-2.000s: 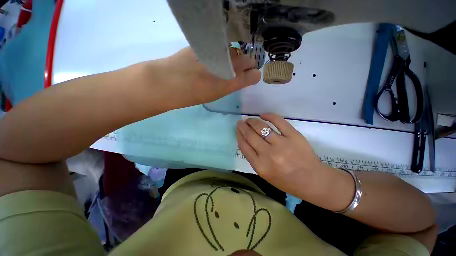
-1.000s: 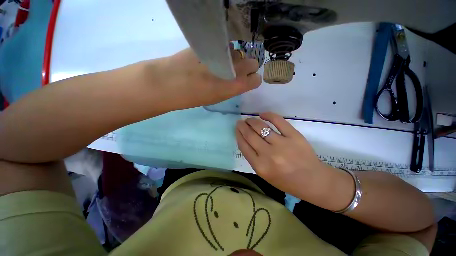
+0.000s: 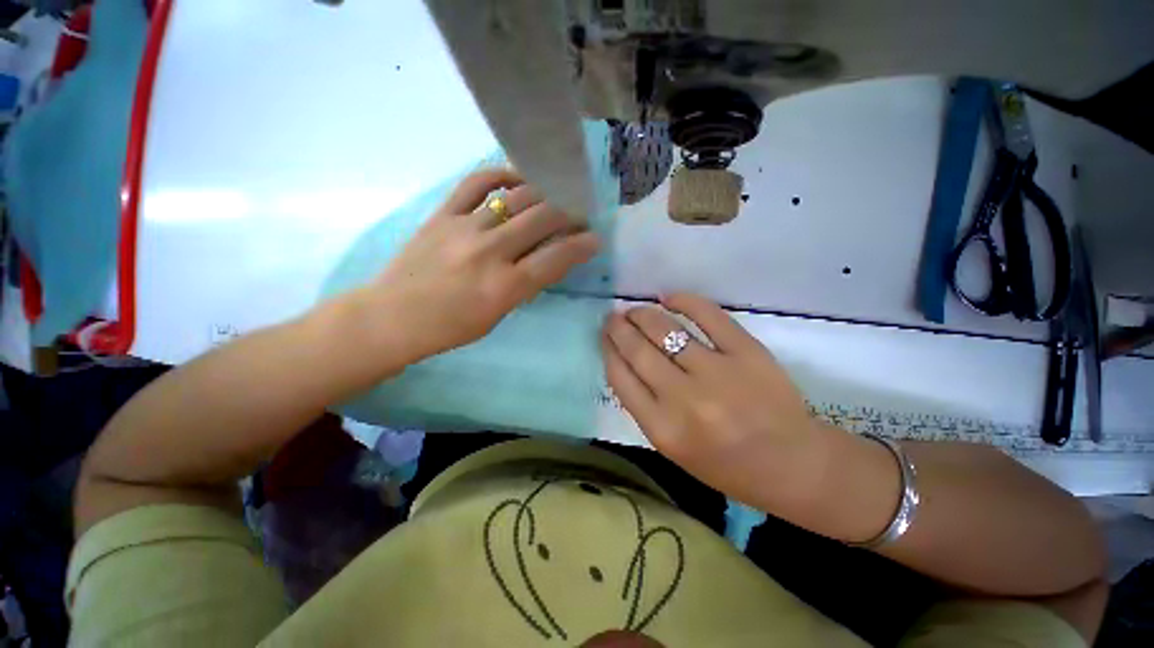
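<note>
The sheer aqua cut piece (image 3: 494, 373) lies flat on the machine bed and table, its right edge running straight below the needle area. My left hand (image 3: 487, 260) lies on it left of the machine head (image 3: 519, 89), fingers bent and thumb near the fabric's right edge. My right hand (image 3: 709, 386) pinches the same edge nearer me, at the table's front. The head partly hides the needle area; the perforated metal part (image 3: 643, 162) shows beside the ribbed tan knob (image 3: 705, 196).
Black-handled scissors (image 3: 1009, 241) lie at the right beside a blue strip (image 3: 952, 203) and slim dark snips (image 3: 1060, 380). A red tray rim (image 3: 130, 190) with aqua fabric (image 3: 70, 203) is at the left. A printed ruler scale (image 3: 886, 420) runs along the front edge.
My left hand has moved back toward me and left, out from behind the machine head, uncovering the fabric's upper part. My right hand has barely moved.
</note>
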